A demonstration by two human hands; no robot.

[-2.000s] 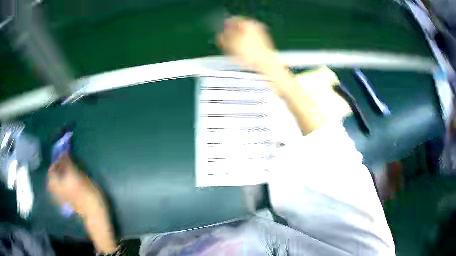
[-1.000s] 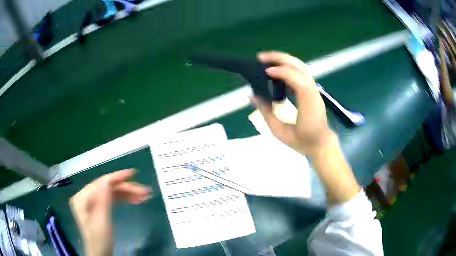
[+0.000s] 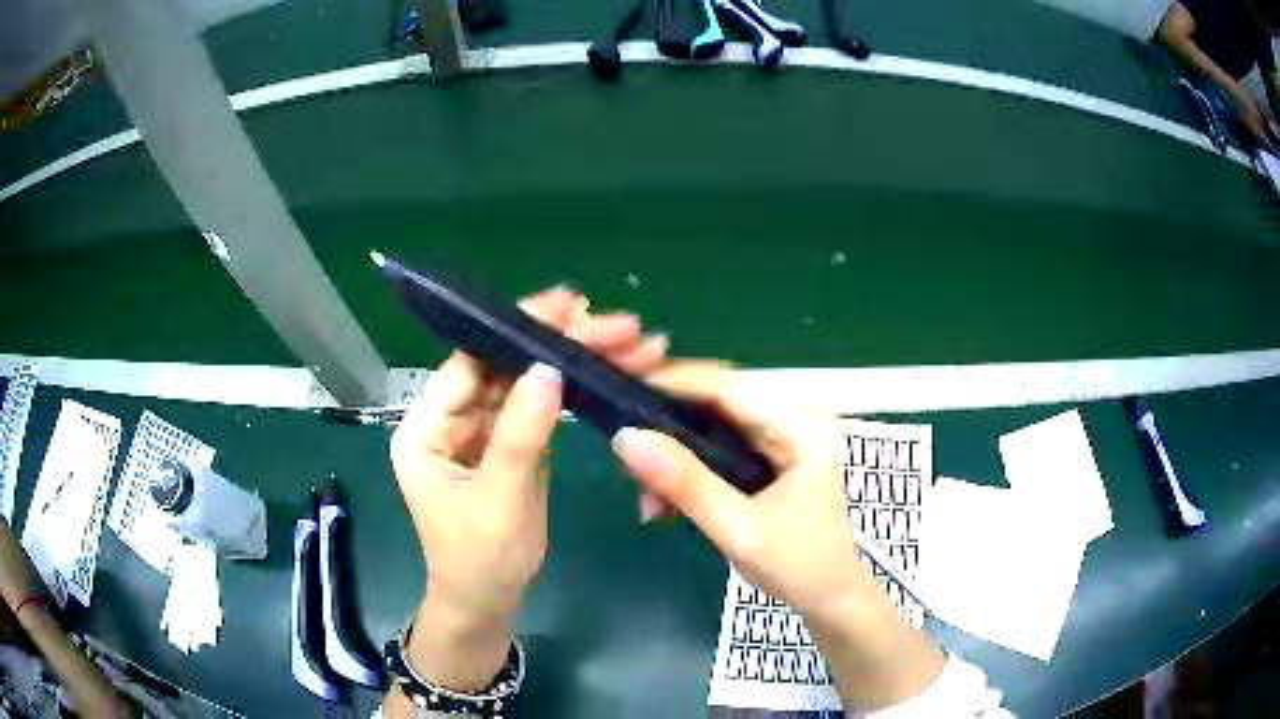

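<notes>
A dark pen-shaped device (image 3: 590, 382) is held slanted in front of me, its narrow tip up at the left and its wide end at the lower right. My left hand (image 3: 491, 464) grips its middle with thumb and fingers. My right hand (image 3: 751, 485) holds the wide end. The printed label sheet (image 3: 887, 471) lies on the bench below and behind my right hand, which hides part of it. A thin silver tool (image 3: 887, 562) lies across the sheet, partly behind my right hand.
Blank white paper (image 3: 1004, 562) and a small paper (image 3: 1060, 471) lie right. One device (image 3: 1168, 471) is at far right, two devices (image 3: 334, 597) at left. A whitish bottle (image 3: 211, 509) stands beside paper strips (image 3: 192, 597). A metal post (image 3: 260, 211) rises from the white rail (image 3: 1011, 382). Neighbours' arms (image 3: 63, 639) show.
My left hand has come up and taken hold of the device with my right. The device has moved left and down and now slants the other way. The view has turned and shifted.
</notes>
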